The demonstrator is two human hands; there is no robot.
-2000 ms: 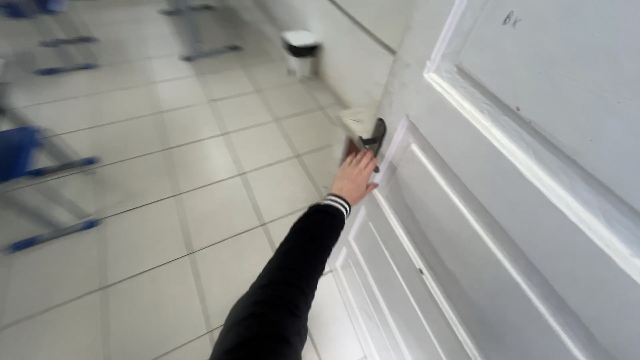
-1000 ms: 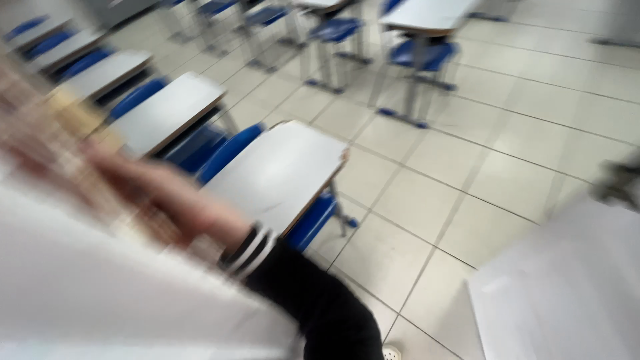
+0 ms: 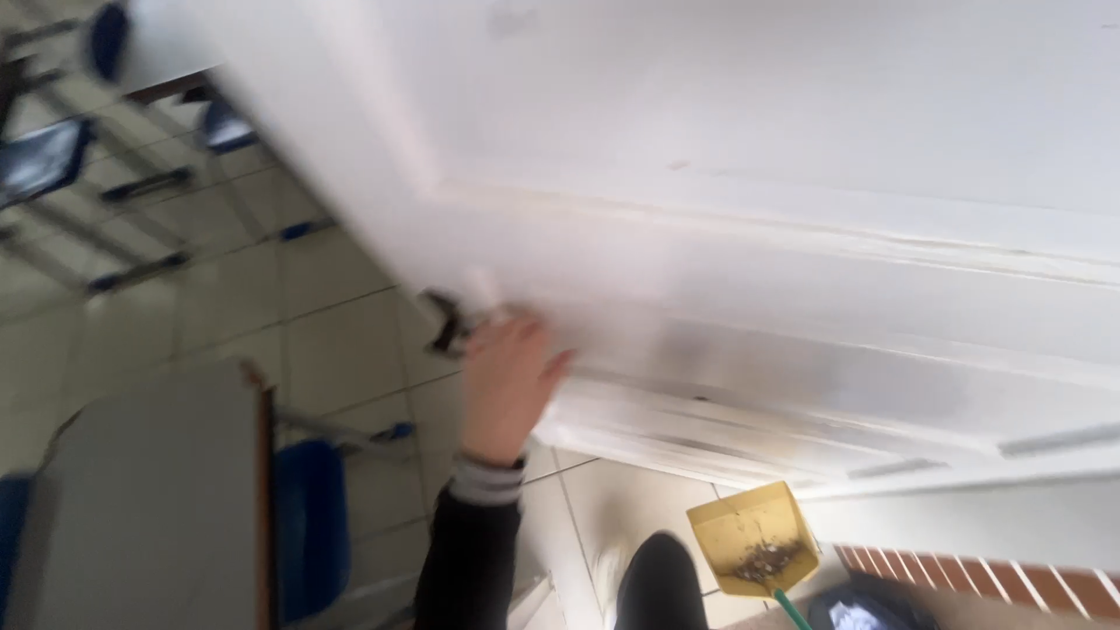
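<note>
My left hand, in a black sleeve with a striped cuff, reaches up to a white panelled door. Its fingers lie at or against the door face, just right of a dark metal door handle. The thumb stands apart from the fingers, and nothing shows in the grip. Blur hides whether the fingertips touch the handle. My right hand is out of view.
A yellow dustpan with debris and a green handle lies below the door. Beside it is a dark bag or bin. A desk and blue chair stand lower left, more furniture upper left. A dark shoe shows at the bottom.
The view has swung strongly from the desks to the door. One second ago a blurred hand was at the left; now my left hand is at the door beside its handle.
</note>
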